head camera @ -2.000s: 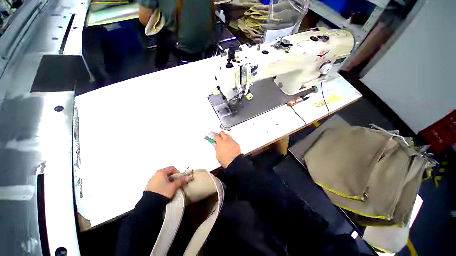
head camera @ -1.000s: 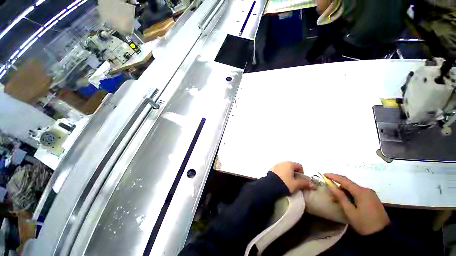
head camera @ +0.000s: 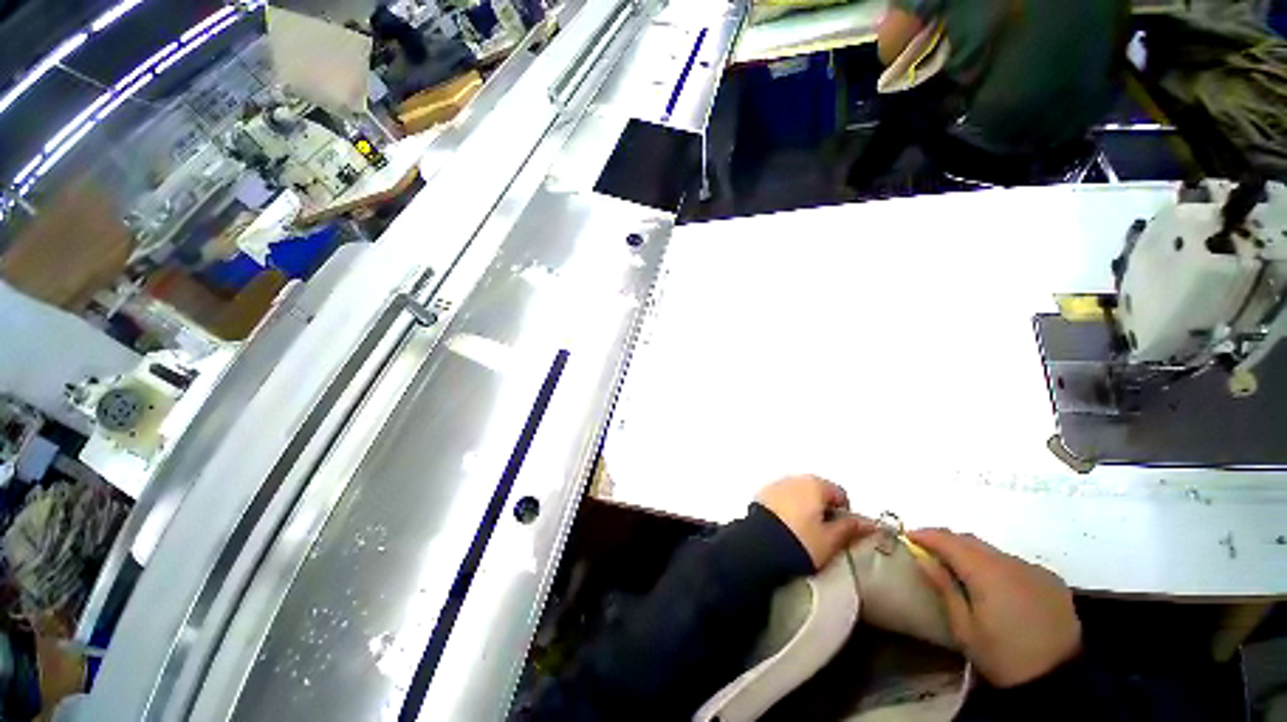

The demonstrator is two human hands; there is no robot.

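Note:
The beige bag (head camera: 903, 602) hangs at the table's front edge, its pale curved opening band (head camera: 807, 642) running down toward me. My left hand (head camera: 807, 519) pinches the bag's top end beside a small silver metal ring (head camera: 889, 526). My right hand (head camera: 1019, 609) is on the right side of the same end, fingers closed on a small thin tool (head camera: 920, 549) that looks yellowish here. The tool points at the ring. Its tip is too small and blurred to tell, and most of its handle is hidden in the hand.
The white table (head camera: 847, 353) lies ahead, with a sewing machine (head camera: 1207, 282) at its right. A long grey metal line (head camera: 466, 409) runs along the left. A person in dark green (head camera: 1030, 85) is across the table, holding beige fabric. More machines and fabric piles are at far left.
The view has swung left since the oldest frame. My right hand has come from over the table, with the green tool, to the bag's ring end. Over the last second the hands have barely moved.

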